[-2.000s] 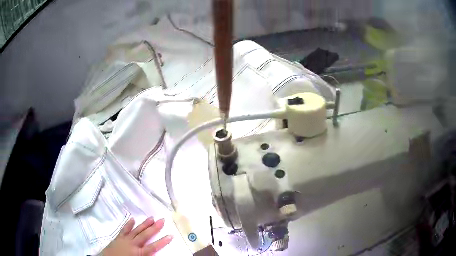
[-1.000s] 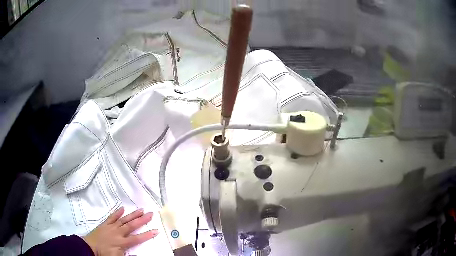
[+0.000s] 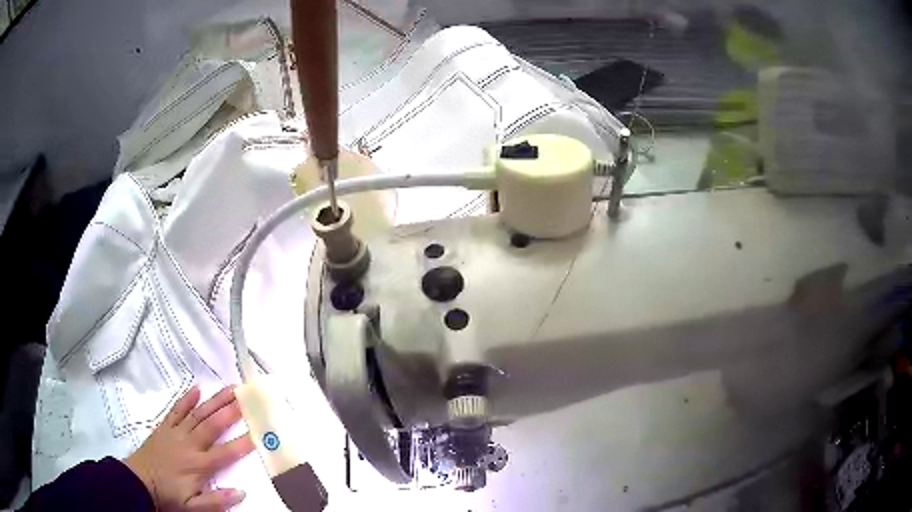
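White garment cloth (image 3: 175,290) with dark double stitch lines lies on the table left of and behind the machine head. A flapped patch pocket (image 3: 140,350) shows at its left. My left hand (image 3: 195,450) lies flat on the cloth at the lower left, fingers spread, just left of the lamp's flat end (image 3: 270,430); it grips nothing. My right hand is not in view. The sewing machine head (image 3: 500,300) fills the centre and right. The presser foot area (image 3: 440,455) is brightly lit and its detail is hard to tell.
A brown-handled tool (image 3: 318,80) stands upright in the socket (image 3: 338,240) on the head. The cream lamp housing (image 3: 546,186) with white bendy neck sits on the arm, beside a metal pin (image 3: 619,175). A blurred control panel (image 3: 825,130) is at the right rear.
The view has shifted, so the machine head appears further left and higher than a second ago. My left hand stays spread on the cloth, now closer to the lamp's end in the picture.
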